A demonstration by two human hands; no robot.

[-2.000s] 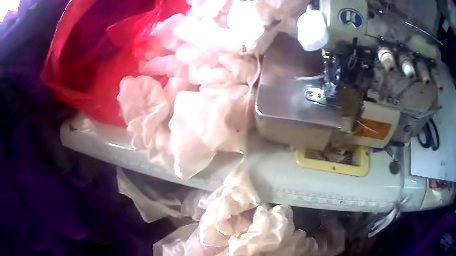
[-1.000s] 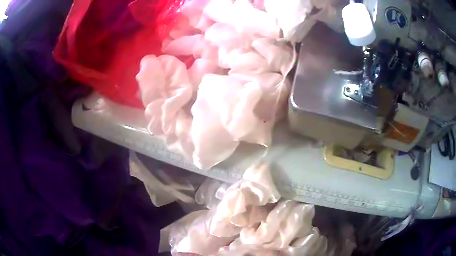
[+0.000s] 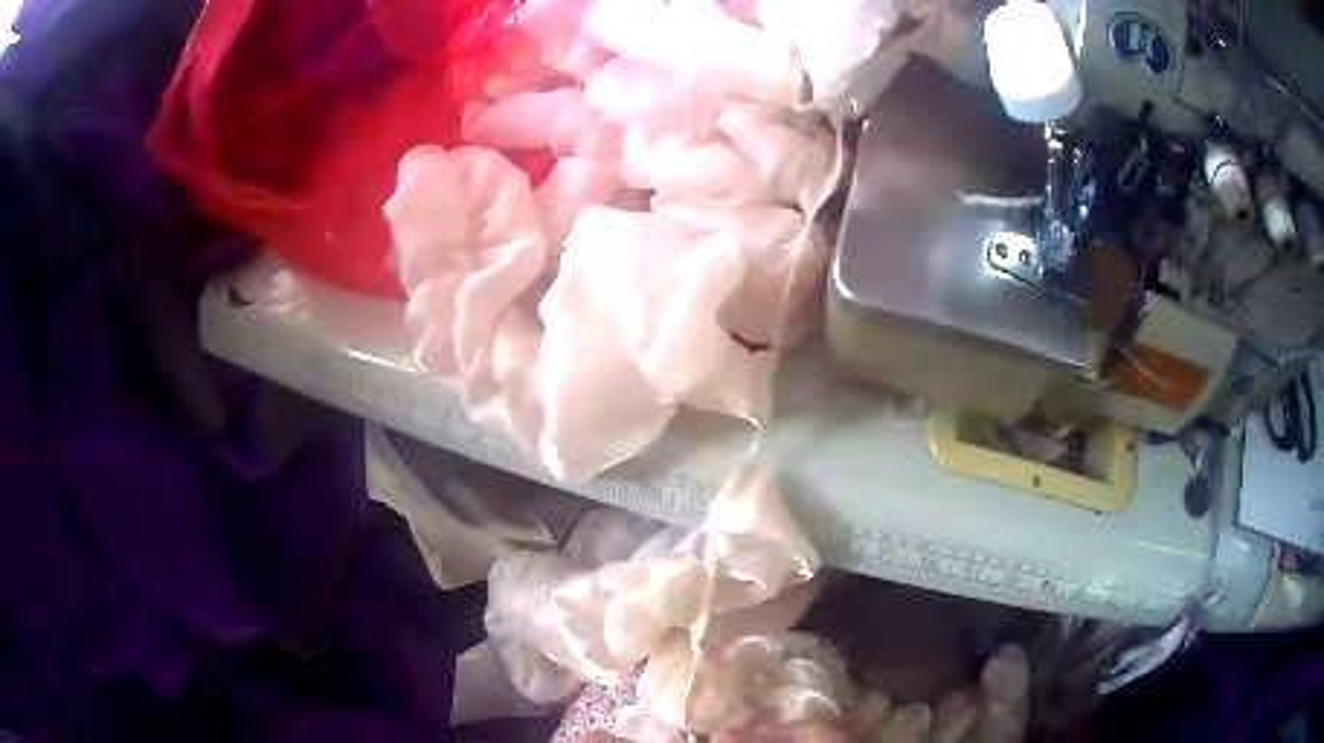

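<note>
Pale pink gathered fabric pieces lie heaped on the machine table, left of the overlock machine's grey metal cloth plate. More cream-pink pieces hang in a bunch below the table's front edge, near the lap. Blurred fingertips show at the bottom edge, right of the bunch; they seem to be my right hand, mostly cut off. A speckled patch, perhaps a sleeve, shows under the bunch. My left hand cannot be made out clearly; fabric and the picture's edge hide that area.
An open red plastic bag stands left of the heap. The whitish table has a ruler edge and a yellow-framed opening. Scissors lie on white paper at the far right. Purple cloth fills the left side.
The view has swung, so the machine sits further right than two seconds ago. The hanging bunch has shifted and changed shape; fingertips and a speckled patch now show at the bottom.
</note>
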